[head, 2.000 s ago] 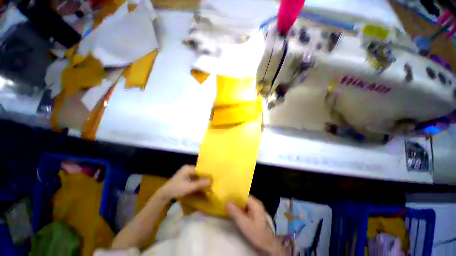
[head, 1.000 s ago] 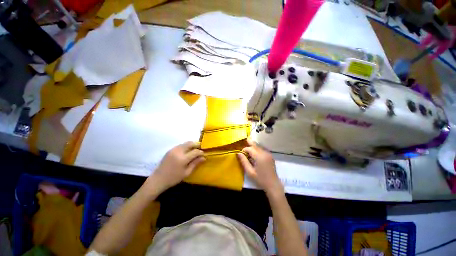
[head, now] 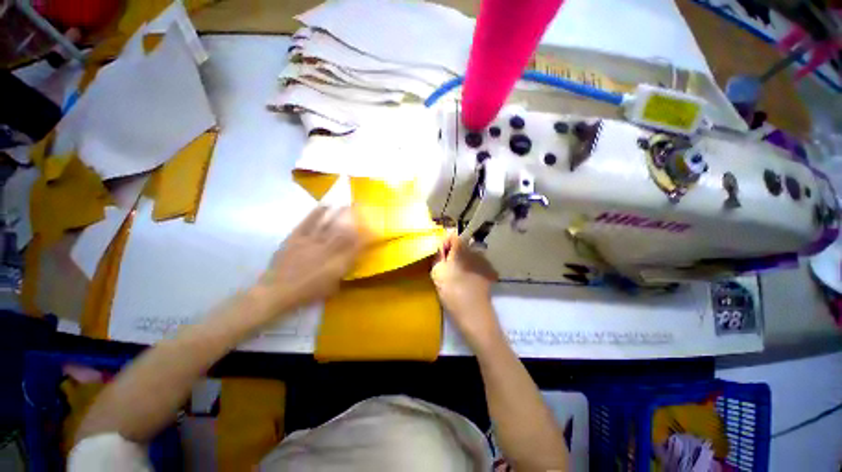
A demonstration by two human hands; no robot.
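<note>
A mustard panel (head: 378,318) lies under the left end of the white sewing machine (head: 591,217) and reaches the table's front edge. A narrow mustard flap (head: 397,253) lies across it. My left hand (head: 323,244) is spread on the flap's left part, slightly blurred; its palm side is hidden. My right hand (head: 463,272) pinches the flap's right end close to the needle area. The presser foot is mostly hidden behind the right fingers and machine parts.
Stacked cream pieces (head: 369,64) fan out behind the panel. White-faced and mustard pieces (head: 138,120) lie at left. A pink tube (head: 508,55) stands on the machine head. Blue baskets (head: 743,406) with fabric stand below the table's front edge.
The flap's right end is now close to the needle area. My left hand has moved up onto the flap, and my right hand has moved up to its right end. The view has shifted.
</note>
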